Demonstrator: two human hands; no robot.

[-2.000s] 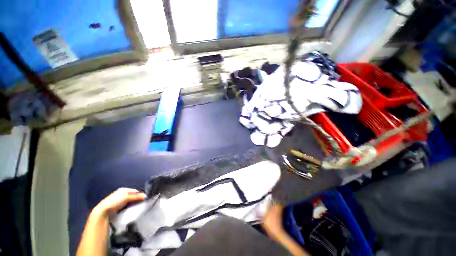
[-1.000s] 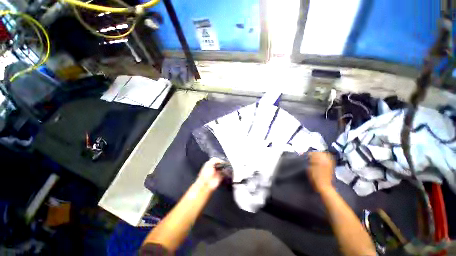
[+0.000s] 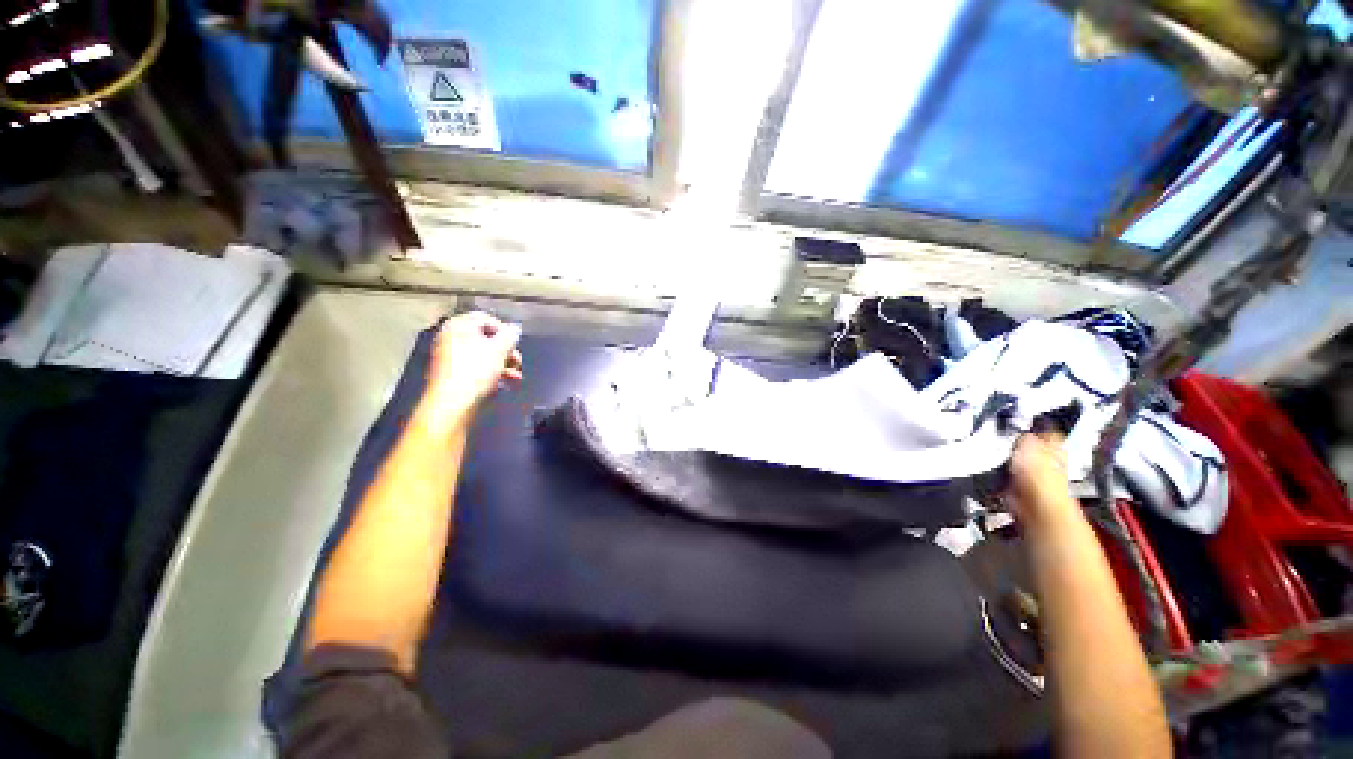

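A white garment with thin dark lines (image 3: 831, 423) and a speckled dark-grey band (image 3: 668, 482) along its near edge lies bunched across the back of the padded pressing board (image 3: 712, 593). My right hand (image 3: 1039, 463) grips the garment's right end beside the pile. My left hand (image 3: 478, 356) is raised over the table's back left, fingers loosely curled, apart from the garment, with no cloth seen in it. The steam iron (image 3: 1012, 635) stands at the table's right, only its metal edge showing, partly hidden by my right forearm.
A crumpled white-and-black pile (image 3: 1061, 378) lies at the back right, beside red baskets (image 3: 1261, 460). A pale hose (image 3: 1120, 445) hangs on the right. A pale ledge (image 3: 245, 519) runs along the left, with folded white cloth (image 3: 141, 309) beyond. A small box (image 3: 816, 279) sits on the sill.
The garment has moved from a fanned shape to a stretched one towards the back right. My left hand has let go of it and moved to the back left; my right hand has moved towards the pile.
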